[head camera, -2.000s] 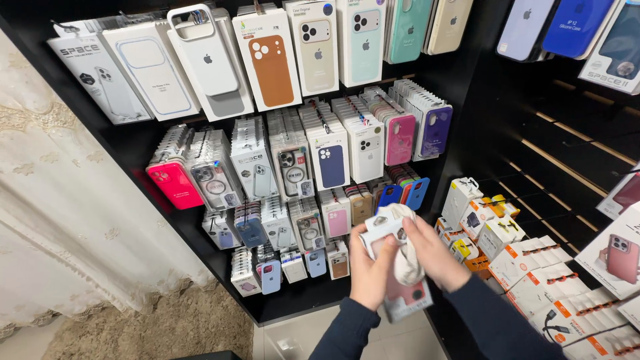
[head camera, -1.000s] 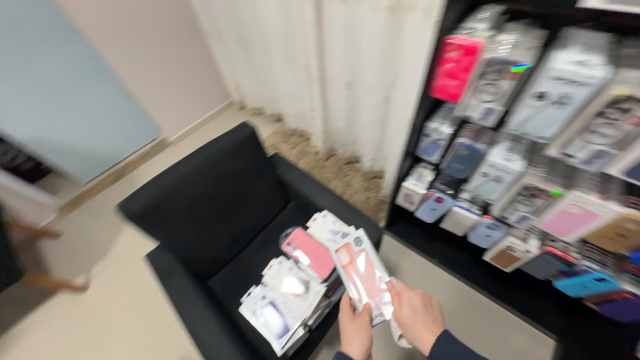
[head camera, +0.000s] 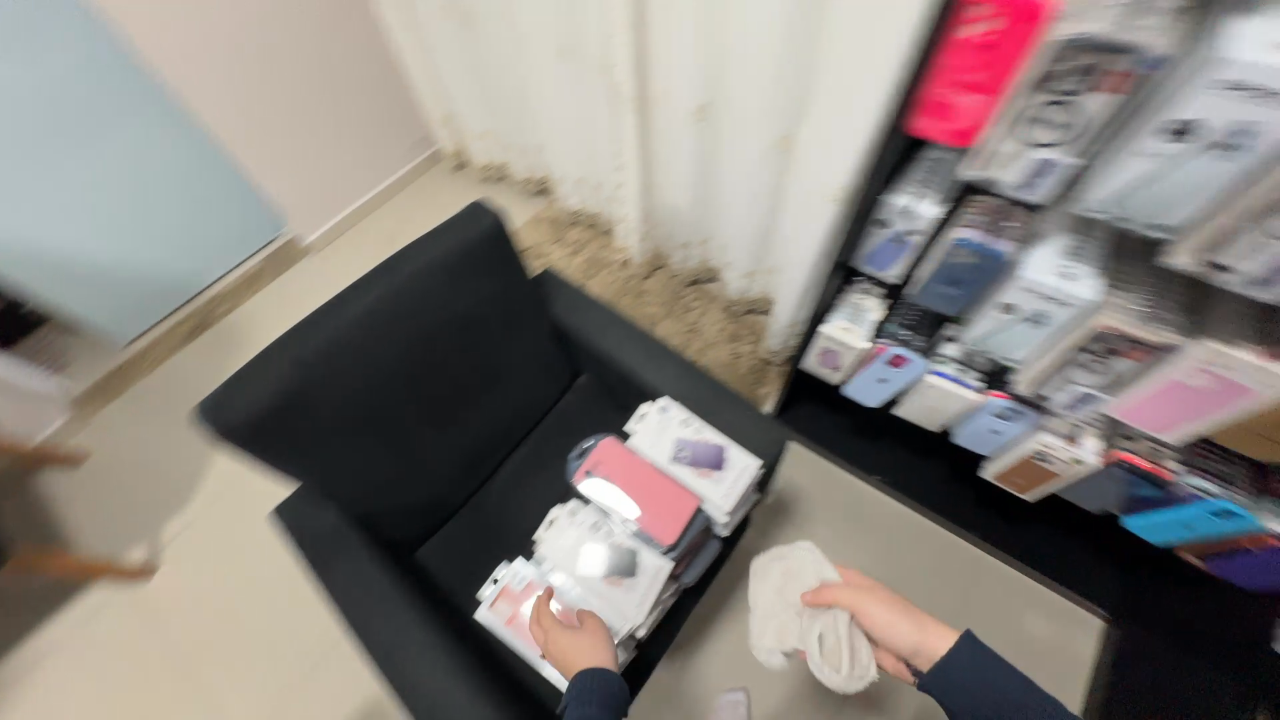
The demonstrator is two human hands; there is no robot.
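Observation:
My left hand (head camera: 575,638) is over a white phone case package with a pink case (head camera: 515,612), at the near left of the piles on the black armchair's seat; whether its fingers still grip the package cannot be told. To the right, above the floor, my right hand (head camera: 885,622) holds a bunched white cloth (head camera: 800,610). Beside the left hand's package lie white boxed cases (head camera: 605,562), a pink phone case (head camera: 640,490) and white boxes showing a purple phone case (head camera: 700,455).
The black armchair (head camera: 370,370) fills the middle left. A black display rack hung with phone cases (head camera: 1035,300) stands at the right. Behind the chair hangs a white curtain (head camera: 700,130), its lower edge by a brown shaggy rug (head camera: 620,260). Wooden legs (head camera: 80,565) show at far left.
The view has swung from the rack to the armchair. A second ago both hands were at the package with the pink case; now it lies on the seat and the hands are apart.

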